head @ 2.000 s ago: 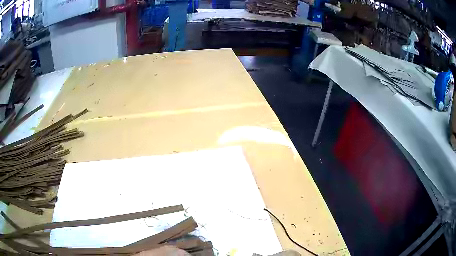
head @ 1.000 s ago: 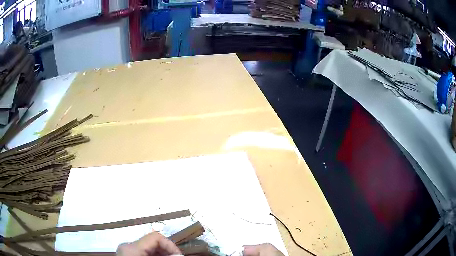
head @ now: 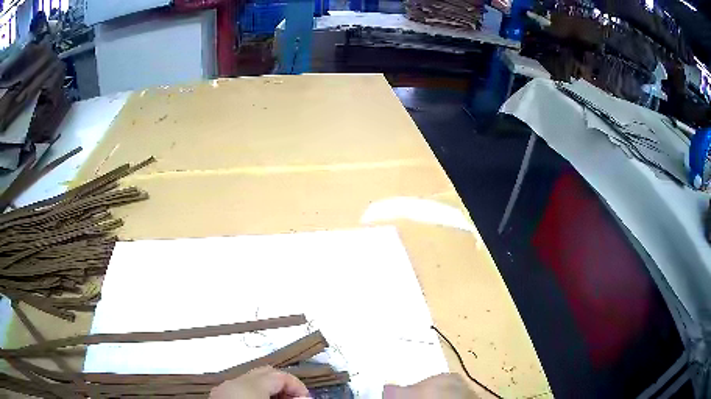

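Note:
Several narrow brown straps point(head: 168, 380) lie across the lower part of the white sheet point(head: 257, 277), their ends near the bottom centre. My left hand point(head: 261, 383) is at the bottom edge, cut off by it, with its fingers over the straps and closed on them. My right hand point(head: 430, 387) is also cut off by the bottom edge, to the right of the strap ends; what it holds is hidden. One single strap point(head: 195, 331) lies apart above the others. Thin dark threads lie near the strap ends.
A thick fan of brown straps point(head: 62, 241) lies at the left. A dark cord point(head: 460, 360) curls right of the sheet on the tan bench top point(head: 273, 148). Across the aisle stands a white-covered table point(head: 592, 148). Brown panels point(head: 39, 97) are piled at far left.
Since one second ago both hands sit slightly lower in view and further right. The view has shifted a little. The strap ends remain beside my left hand.

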